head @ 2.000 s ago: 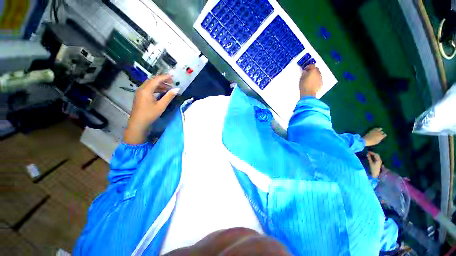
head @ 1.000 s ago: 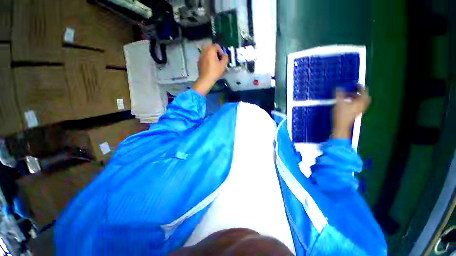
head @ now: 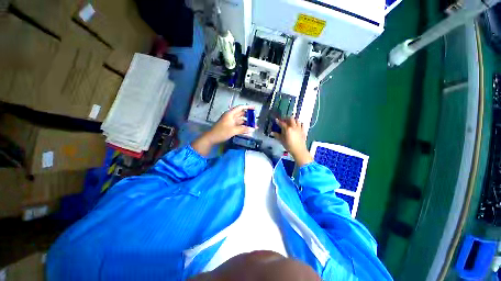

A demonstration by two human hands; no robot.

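My left hand (head: pixel 232 124) holds a dark-blue block (head: pixel 250 117) in its fingertips over the front of the white machine base (head: pixel 224 101). My right hand (head: pixel 292 136) is at the machine front, just right of it, with its fingertips on another dark-blue part (head: pixel 276 127), partly hidden by the fingers. The machine's metal mechanism (head: pixel 261 75) stands beyond both hands. The white tray (head: pixel 362 170) with rows of blue parts lies right of my right forearm, its lower part covered by my sleeve.
A green conveyor (head: pixel 367 110) runs along the right. A pile of off-white trays (head: pixel 138 101) stands left of the machine, with brown cartons (head: pixel 66 82) further left. The machine's white housing (head: pixel 340 24) overhangs the back. A blue bin (head: pixel 478 257) is at the far right.
My right hand has moved left from over the tray to the machine front. My left hand now shows a blue block in its fingertips. The view has shifted, showing more of the machine.
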